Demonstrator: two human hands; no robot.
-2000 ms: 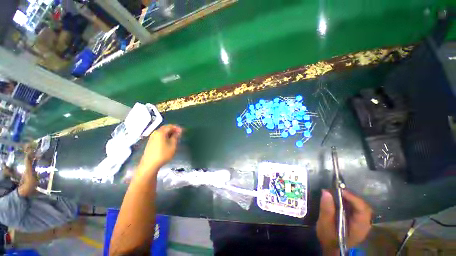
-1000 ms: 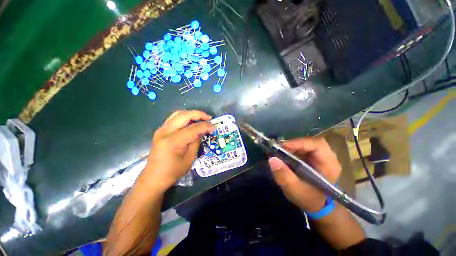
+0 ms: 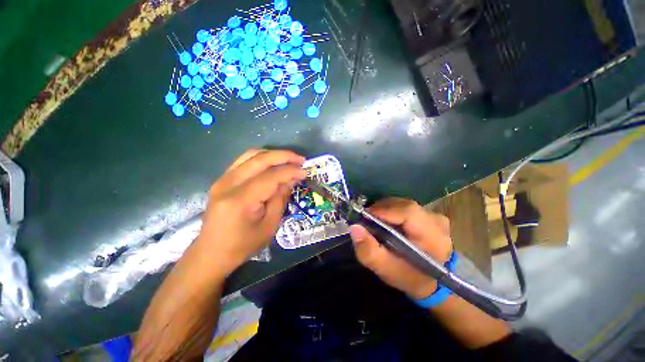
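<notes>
The open white housing (image 3: 286,239) with its green circuit board (image 3: 320,201) lies on the dark green bench near the front edge. My left hand (image 3: 247,201) is at its upper left, with fingertips bent over the board's edge; whether they hold anything is hidden. My right hand (image 3: 404,240), with a blue wristband (image 3: 440,291), is shut on the soldering iron (image 3: 403,246), whose tip reaches over the board close to my left fingertips. The bagged power cord (image 3: 152,258) lies left of the housing, partly behind my left forearm.
A pile of blue disc components (image 3: 247,60) lies beyond the housing. The dark iron stand (image 3: 449,85) with silver bits and the soldering station (image 3: 544,56) are at upper right. Another white housing (image 3: 13,191) is cut off at left. A cardboard box (image 3: 541,205) stands below the bench at right.
My right hand has moved left with the iron, bringing its tip from beside the housing to over the board. My left hand stays at the board's upper left. The view has shifted slightly.
</notes>
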